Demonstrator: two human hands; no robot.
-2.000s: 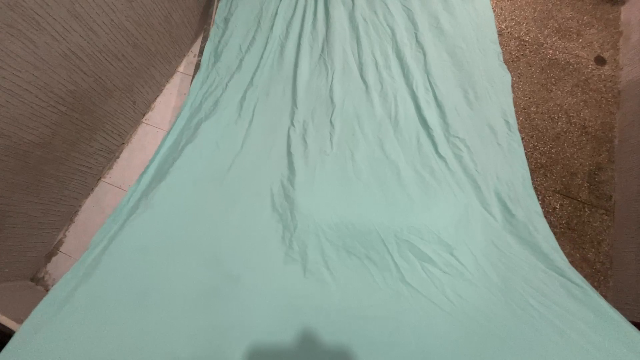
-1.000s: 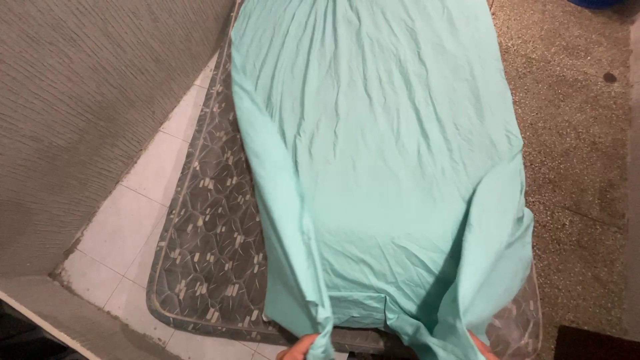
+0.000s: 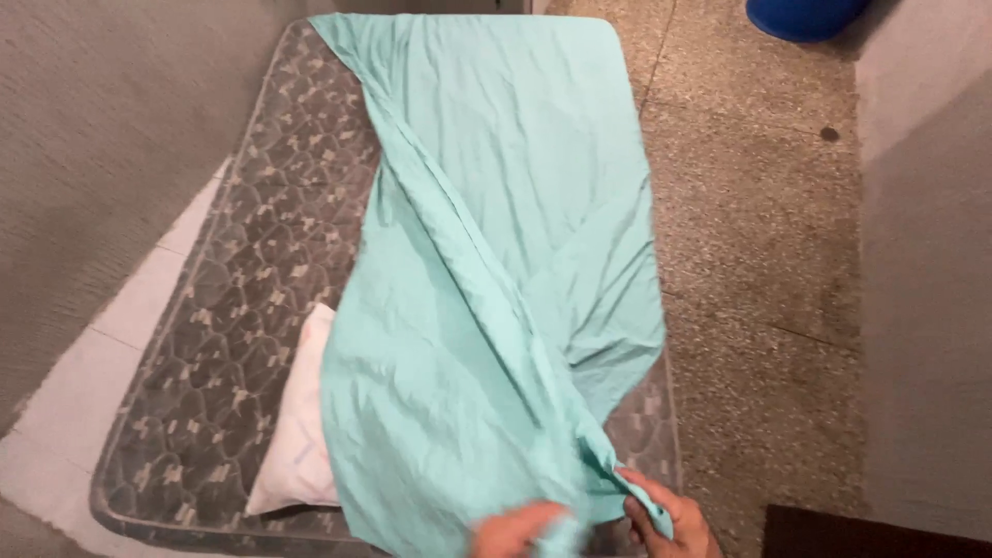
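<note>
A mint-green sheet (image 3: 496,256) lies bunched and twisted over the middle and right of a dark patterned mattress (image 3: 256,201). Its far end reaches the mattress's far edge, and a rolled fold runs diagonally down to my hands. My right hand (image 3: 674,519) grips an edge of the sheet near the mattress's near right corner. Blurred by motion, my left hand (image 3: 519,531) is at the bottom centre on the sheet, fingers bent round a bit of the cloth. A white pillow (image 3: 298,434) with faint marks pokes out from under the sheet's left side.
A textured grey wall (image 3: 93,116) rises at the left, with white floor tiles (image 3: 101,349) beside the mattress. On the right run a speckled stone floor (image 3: 752,271) and another wall (image 3: 930,271). A blue container (image 3: 806,15) stands at the far right, a dark mat (image 3: 868,535) at the near right.
The sheet, spread wide at first, is now gathered diagonally towards the right, baring the mattress's left side and the pillow. Both hands have come further into view.
</note>
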